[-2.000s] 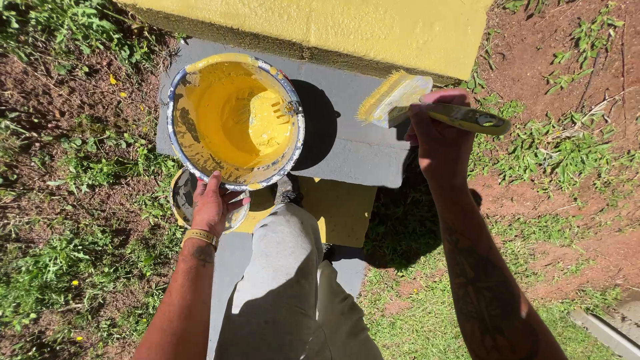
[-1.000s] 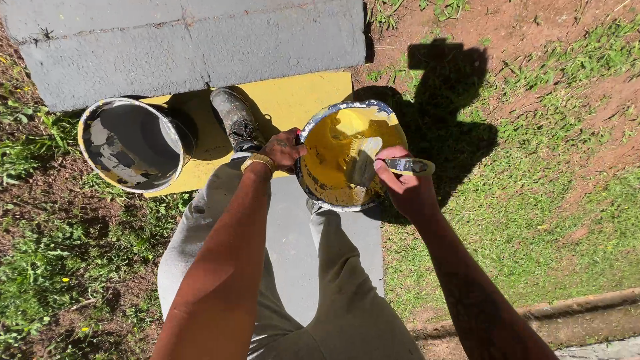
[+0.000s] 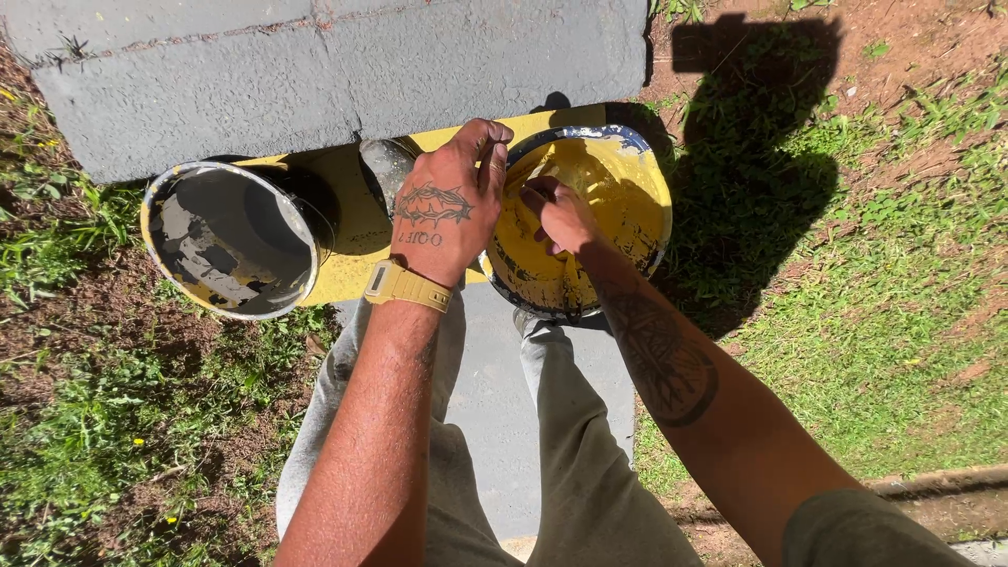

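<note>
A bucket of yellow paint (image 3: pixel 622 181), its rim smeared blue and white, is tilted toward me on the right. My left hand (image 3: pixel 453 197), with a yellow watch on its wrist, is at the bucket's left rim, its fingertips pinched on the edge. Inside the mouth is my right hand (image 3: pixel 557 214), its fingers curled. The paintbrush is mostly hidden there; only a pale part seems to show above the fingers, and its bristles cannot be made out. Left of my left hand stands a second bucket (image 3: pixel 236 236), dark inside with peeling grey paint.
Grey-painted concrete step (image 3: pixel 488 71) runs across the top, above a yellow-painted strip (image 3: pixel 346 272). My shoe (image 3: pixel 387 169) is between the buckets. Grey paving (image 3: pixel 492 378) lies below, with grass (image 3: pixel 850 354) on the right and soil with weeds (image 3: pixel 102 425) on the left.
Two seconds ago the brush was at the grey surface beside the yellow one; a second ago it was in the yellow bucket. My right hand is now deeper inside the bucket. The view has shifted.
</note>
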